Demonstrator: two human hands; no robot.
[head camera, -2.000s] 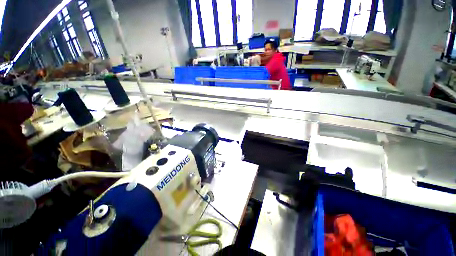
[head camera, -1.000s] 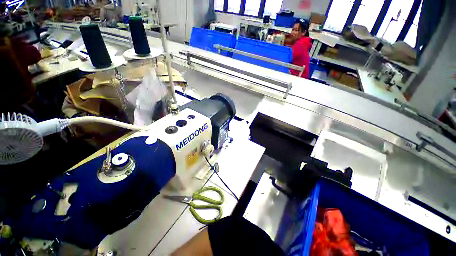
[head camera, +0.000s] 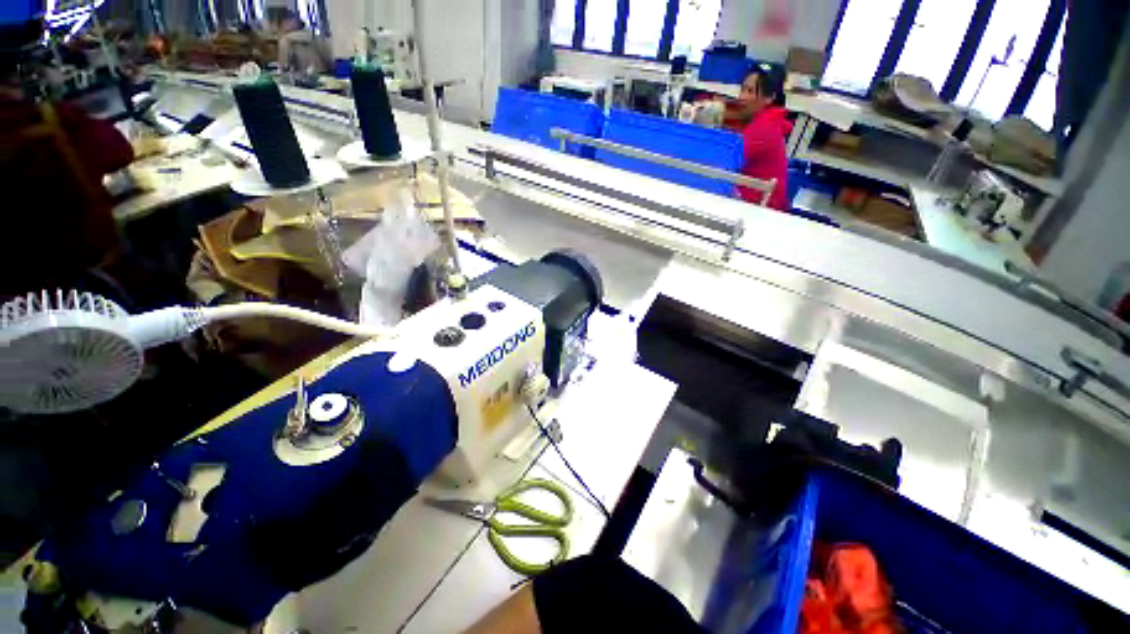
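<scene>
The industrial sewing machine (head camera: 322, 458) with a blue head and a white end marked MEIDONG stands on the white table (head camera: 409, 576) at the left. Its needle end is at the lower left, and the needle area is too small and cut off to read. Fabric shears (head camera: 530, 526) with yellow-green loop handles lie right of the machine, blades pointing left. At the bottom edge, a bare forearm and a dark sleeve show beside the shears; the hand itself is out of the picture. My other hand is not in view. No bag panel shows under the machine.
A blue crate (head camera: 979, 557) with red-orange items (head camera: 849, 592) stands at lower right. A clip fan (head camera: 68, 353) is at left. Thread cones (head camera: 269, 130) and brown pieces (head camera: 236, 254) are behind the machine. A black cord runs by the shears. A person in red (head camera: 766, 149) is across the line.
The view has tilted down and swung, showing more of the machine's blue head. The forearm and dark sleeve have come into clearer view at the bottom edge. The shears lie in the same spot.
</scene>
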